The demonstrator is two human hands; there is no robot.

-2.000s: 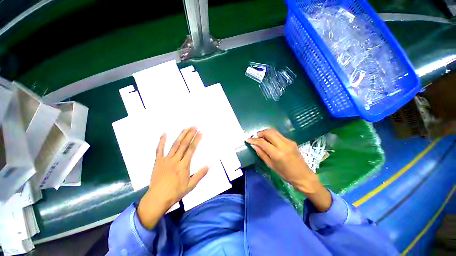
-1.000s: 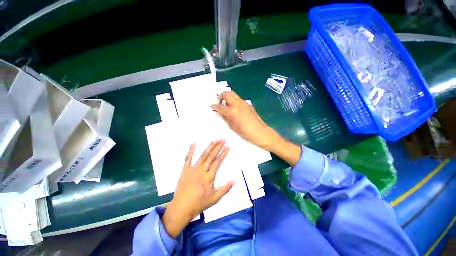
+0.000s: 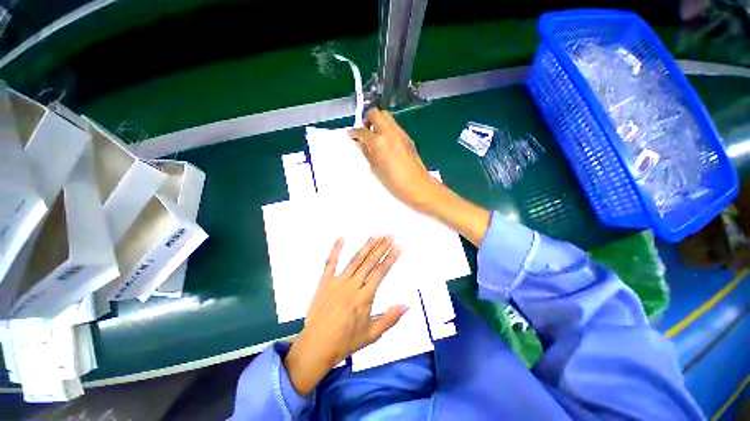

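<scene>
A white box blank (image 3: 296, 247) with flaps and notched edges lies flat on the green belt in front of me. My left hand (image 3: 354, 300) rests flat on its lower middle, fingers spread. My right hand (image 3: 393, 156) is at the blank's far flap, its fingertips pinched at the lower end of a thin white liner strip (image 3: 356, 82). The strip curls up and away beyond the flap, in front of the belt's far rail. The fingertips partly hide where strip and flap meet.
White boxes (image 3: 136, 238) lean in a stack at left, above folded white card pieces (image 3: 49, 353). Small clear parts (image 3: 511, 158) and a small white card (image 3: 476, 138) lie right of the blank. A blue basket (image 3: 588, 156) of clear parts, a metal post (image 3: 401, 49) and green bag (image 3: 633, 271) also show.
My right hand has moved from the blank's right edge to its far flap, then farther outward with the strip. My left hand stays flat on the blank. The whole view has shifted.
</scene>
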